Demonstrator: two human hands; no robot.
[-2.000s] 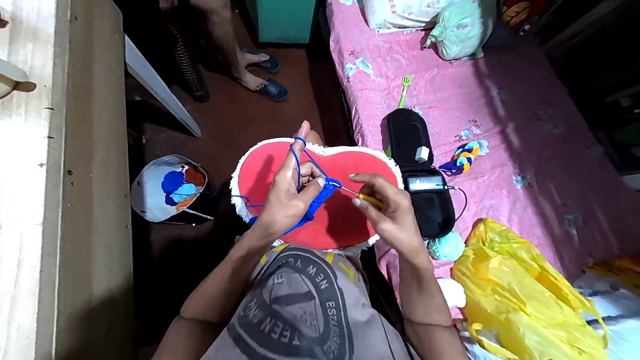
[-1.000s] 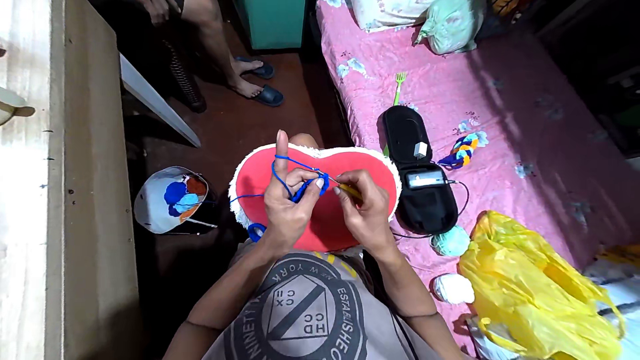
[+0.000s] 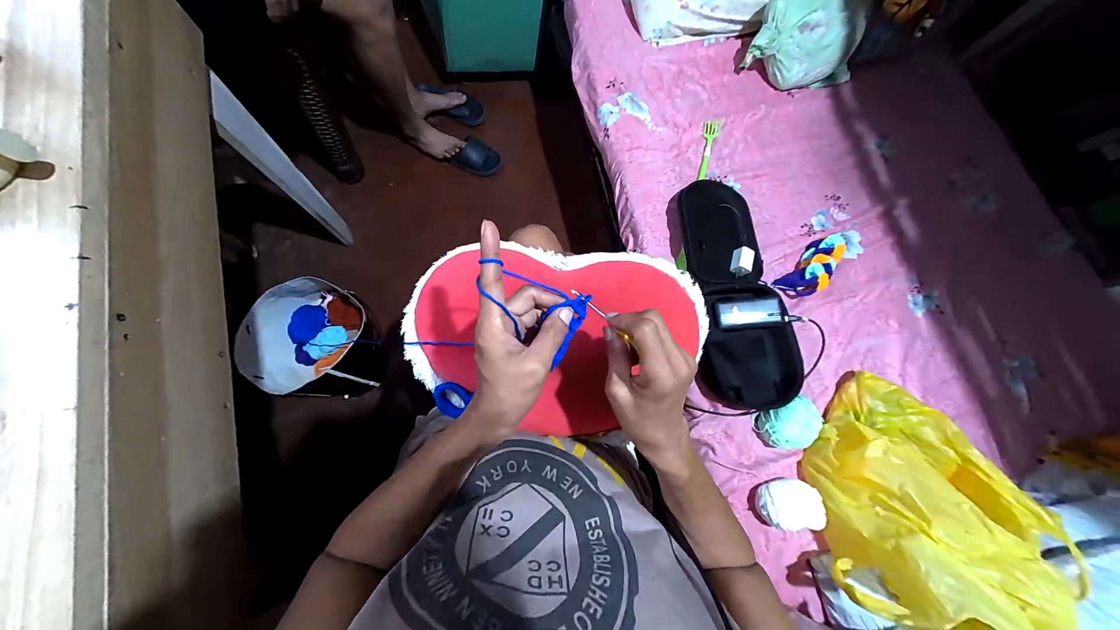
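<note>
My left hand [image 3: 514, 359] pinches a piece of blue crochet work [image 3: 570, 334] between thumb and fingers, its index finger raised with blue yarn [image 3: 492, 262] looped round it. My right hand [image 3: 649, 376] grips a crochet hook [image 3: 601, 313] with a yellow handle; the hook's tip is at the top edge of the blue work. Beneath both hands lies a red heart-shaped cushion [image 3: 446, 306] with a white fluffy border. A blue ring-shaped piece [image 3: 451, 399] rests at the cushion's lower left. The yarn runs left toward a white container [image 3: 262, 346] holding blue, light blue, orange and brown yarn.
On the pink bedsheet [image 3: 892, 289] at right lie an open black case [image 3: 751, 363], a green fork [image 3: 710, 144], a braided yarn piece [image 3: 818, 265], mint [image 3: 789, 423] and white yarn balls [image 3: 790, 505], and a yellow plastic bag [image 3: 936, 516]. A wooden table [image 3: 157, 350] borders the left; another person's feet [image 3: 442, 136] are ahead.
Both hands keep hold of the blue work and the hook. Since the previous frame, my right hand has drawn slightly away from my left, and more of the hook's shaft shows.
</note>
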